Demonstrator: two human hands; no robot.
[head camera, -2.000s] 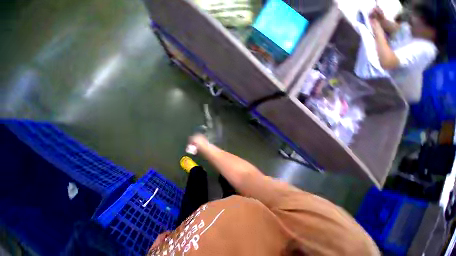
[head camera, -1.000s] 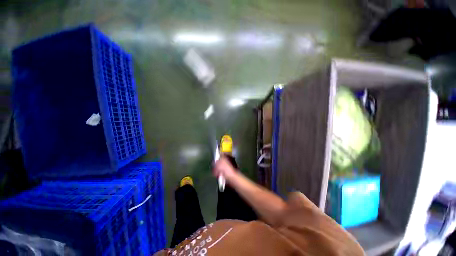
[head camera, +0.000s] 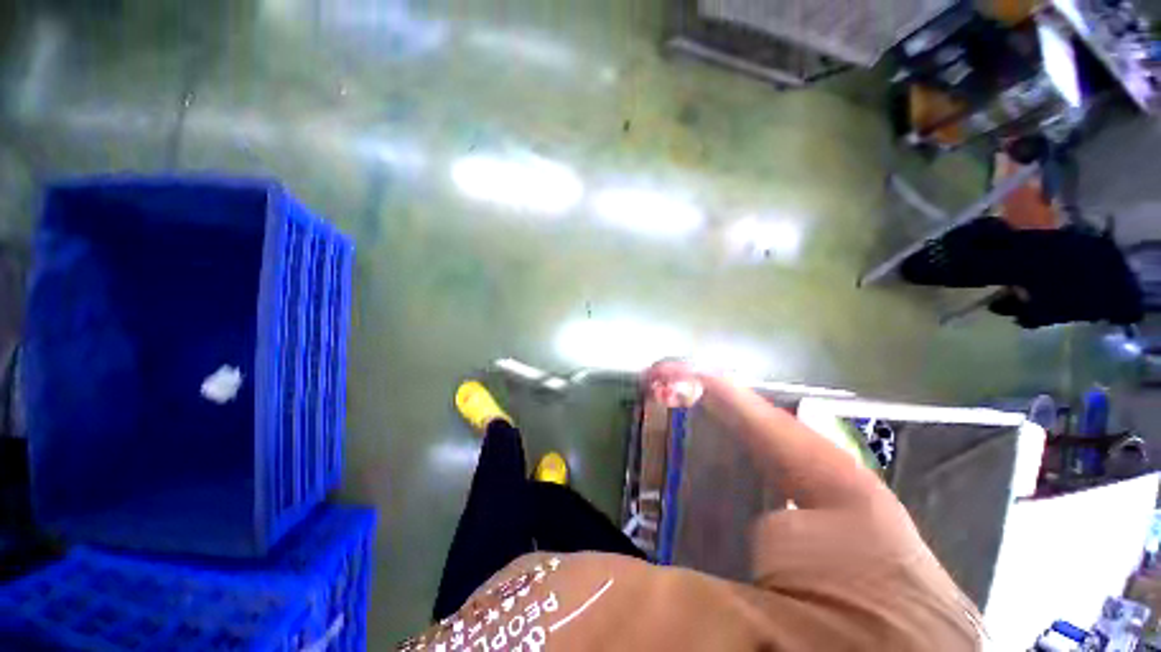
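Note:
My right hand (head camera: 670, 382) is closed around a thin pole beside the near corner of a grey fabric-sided bin (head camera: 949, 490). The floor tool's narrow white head (head camera: 530, 375) lies low over the green floor, left of the hand and just beyond my yellow shoes. The thin pole between head and hand is faint and blurred. The part of the pole beyond my hand cannot be told clearly from the bin's pale edge. My left hand is not in view.
Deep-blue slatted crates (head camera: 306, 382) stand at the left; one holds a white scrap (head camera: 222, 383). A chair with a black garment (head camera: 1057, 270) stands at the upper right. Another grey bin (head camera: 815, 26) is at the top. Small dark bits lie on the floor. A white tabletop (head camera: 1076, 560) is at the lower right.
My right hand has moved right, up to the bin's corner. The tool head has come closer to my feet and turned. The view has shifted, showing more floor ahead and the chair.

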